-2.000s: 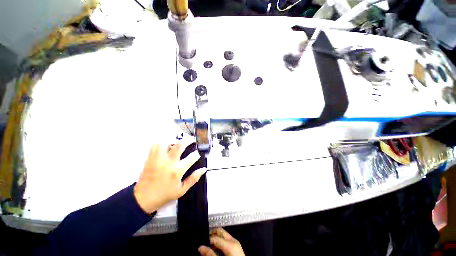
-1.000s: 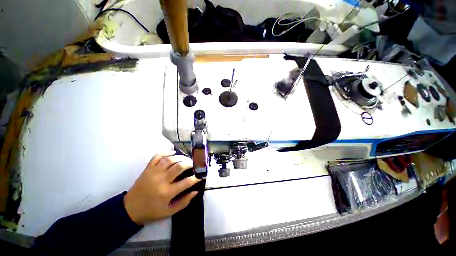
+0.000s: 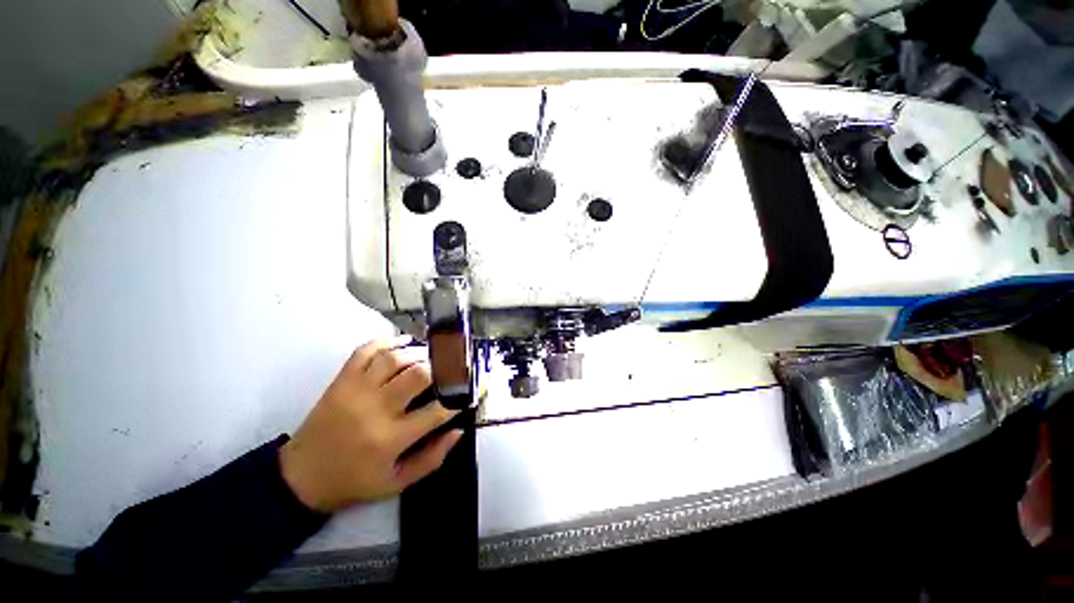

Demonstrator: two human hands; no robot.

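Observation:
A long black strip (image 3: 439, 507) runs from under the left end of the white sewing machine head (image 3: 565, 253) down over the table's front edge. My left hand (image 3: 368, 433) lies flat beside the needle area, palm down, with its fingertips on the strip's upper part. The fingertips are partly hidden behind the metal lever cover (image 3: 449, 348) on the head. The needle and presser foot are hidden. Tension discs (image 3: 563, 353) sit right of the cover. My right hand is not in view.
A black band (image 3: 787, 206) drapes over the head. The bobbin winder (image 3: 892, 171) is on top at right. A clear plastic bag with dark contents (image 3: 854, 406) and a red-handled tool (image 3: 939, 359) lie at the right. A measuring tape (image 3: 636, 518) runs along the front edge.
My right hand, seen below the table edge on the strip two seconds ago, has left the picture. My left hand stays beside the needle area. The camera view has shifted slightly.

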